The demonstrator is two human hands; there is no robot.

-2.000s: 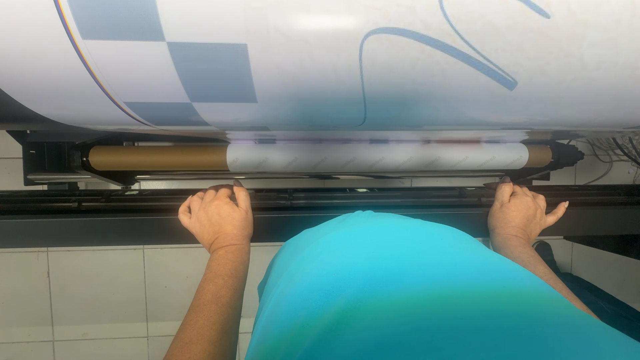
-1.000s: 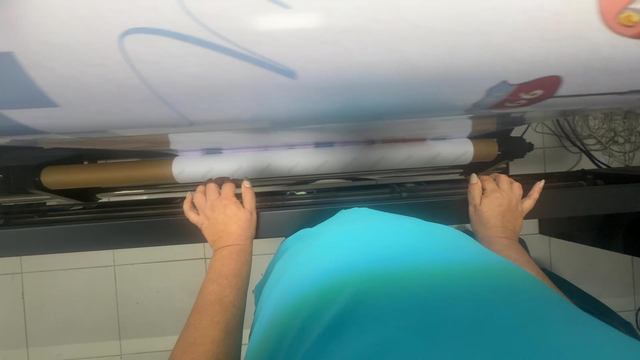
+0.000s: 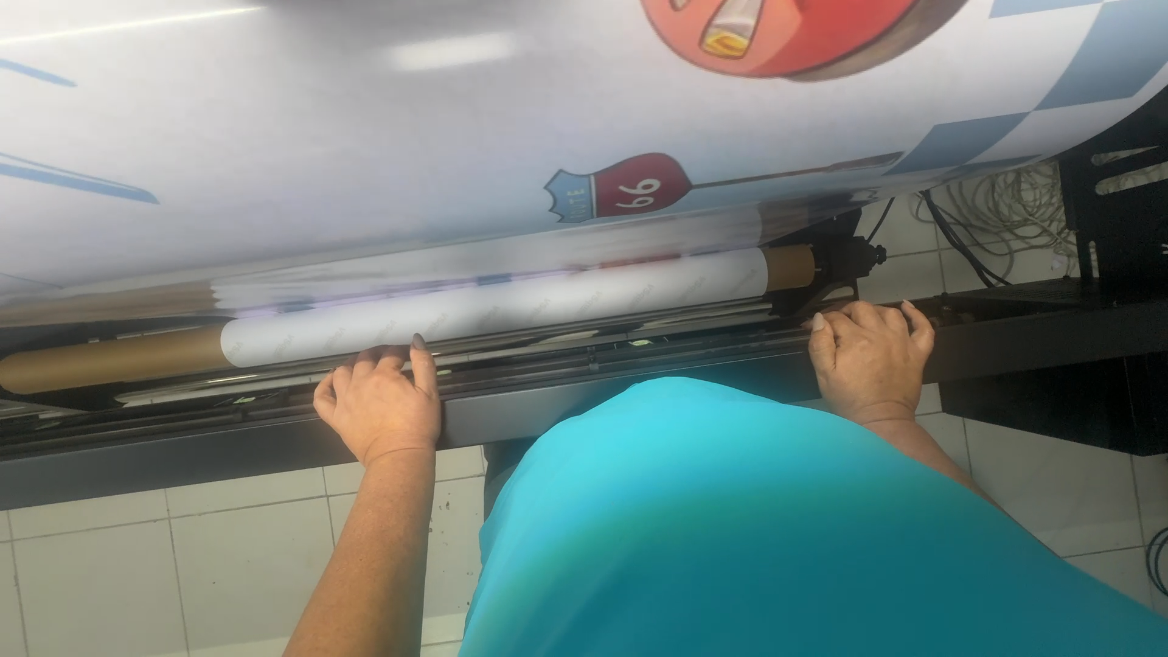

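Observation:
My left hand rests over the dark metal rail of a large-format printer, its fingertips bent over the far edge. Farther right on the same rail lies my right hand, fingers curled, thumb toward the left. Whether the fingers grip anything behind the edge is hidden. Just beyond the hands is a roll of white media on a brown cardboard core. Above it bulges a wide printed sheet with a red and blue road-shield picture and blue checks.
A black roll holder supports the core's right end. Coiled cables lie on the tiled floor at the right, beside a black slotted metal bracket. Thin metal bars run between roll and rail.
The view has swung to the right, bringing the shield picture, the cables and the bracket into sight. Both hands remain at the rail.

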